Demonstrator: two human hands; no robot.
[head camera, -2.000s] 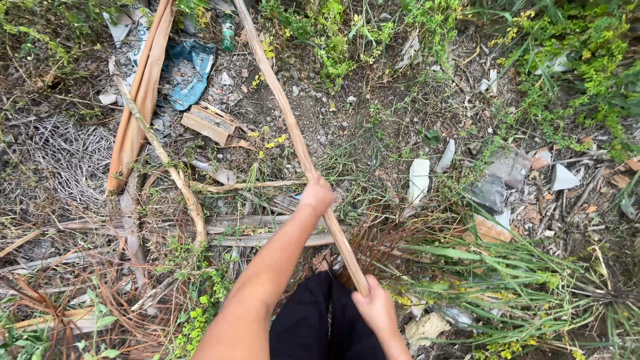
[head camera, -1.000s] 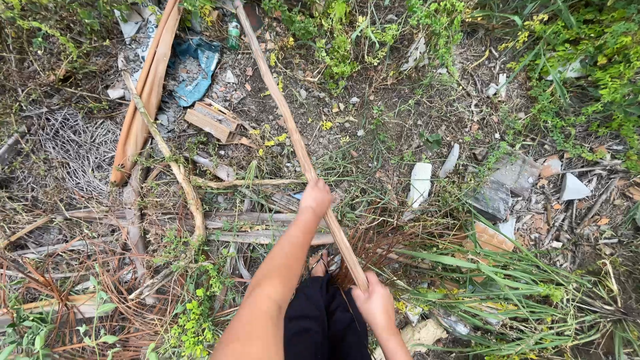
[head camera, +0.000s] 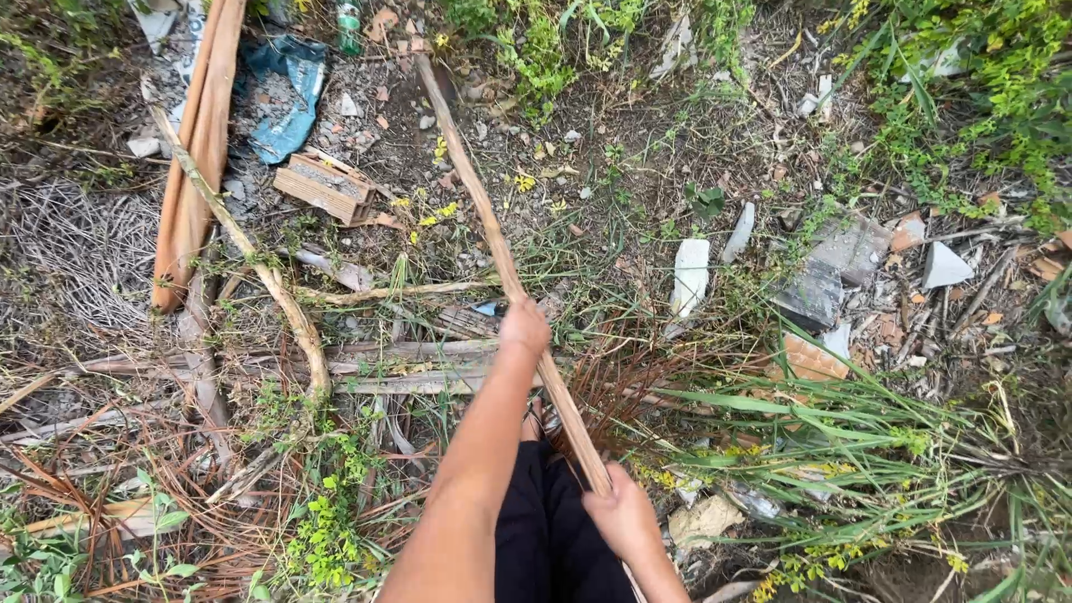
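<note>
A long, bare wooden pole (head camera: 473, 180) slants from the upper middle down to my legs. My left hand (head camera: 525, 327) is closed around its middle. Lower down, near my dark trousers, my right hand (head camera: 621, 505) grips the same pole; the pole's near end is partly hidden there. The far end of the pole lies over bare soil near a green bottle (head camera: 349, 29). Left of the pole, a crooked branch (head camera: 280, 293) lies on the ground, crossing a large dry, orange-brown curled husk or bark piece (head camera: 197, 159).
A broken hollow brick (head camera: 322, 186) and torn blue plastic (head camera: 289, 96) lie at upper left. White fragments (head camera: 690, 276) and broken tiles (head camera: 812, 356) are scattered to the right. Dry stalks (head camera: 419, 381) cross before my feet; long grass (head camera: 804, 435) spreads at lower right.
The far end of the pole, at the top edge of the view before, now shows fully, lower in view. Both hands have kept their hold on the pole.
</note>
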